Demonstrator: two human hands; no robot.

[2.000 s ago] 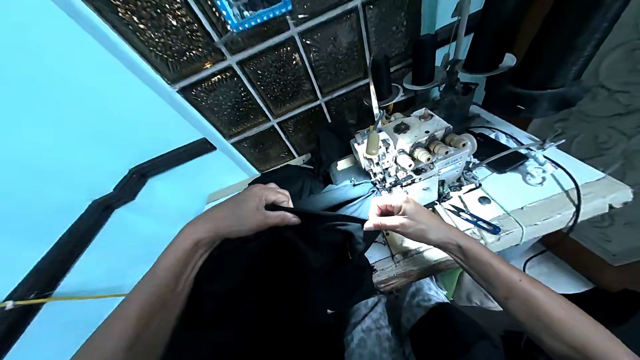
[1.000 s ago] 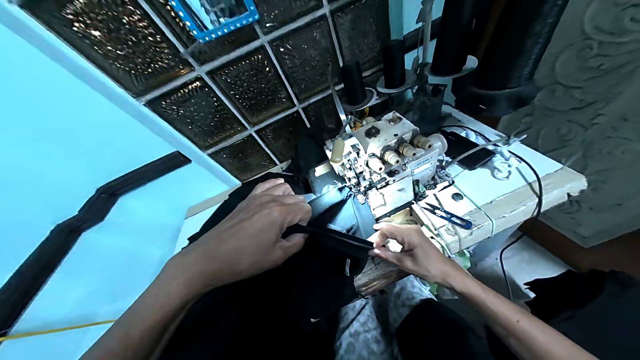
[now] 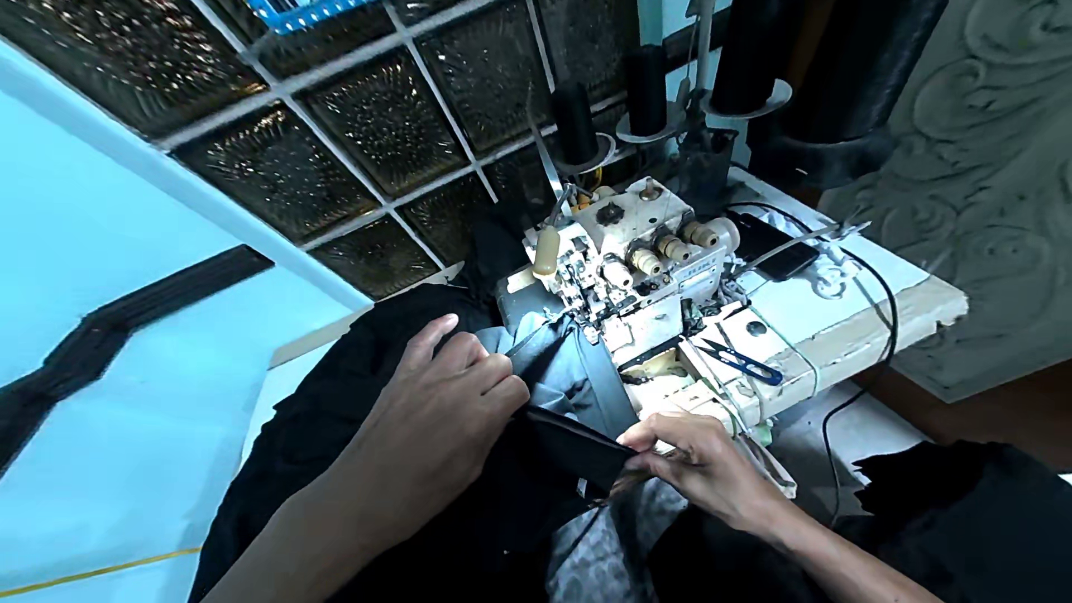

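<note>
Dark fabric [image 3: 578, 440] stretches as a folded edge between my two hands, in front of an overlock sewing machine [image 3: 636, 260]. My left hand [image 3: 461, 402] lies over the fabric's left part, its fingers curled and the tips hidden below. At the edge's right end, the thumb and fingers of my right hand [image 3: 687, 456] pinch the fabric. Part of the cloth, looking grey-blue under the machine's light [image 3: 569, 368], runs up to the presser foot area. A small white tag [image 3: 581, 487] shows on the dark cloth.
Blue-handled thread snips [image 3: 741, 362] lie on the white machine table [image 3: 871, 322], right of the machine. A dark phone [image 3: 775, 247] and a cable are behind them. Black thread cones [image 3: 646, 90] stand at the back. A glass-block wall [image 3: 377, 126] is at the back left.
The view has shifted. My left hand now lies flatter over the fabric, where two seconds ago it pinched the edge. More of the lit cloth shows between my hands and the machine.
</note>
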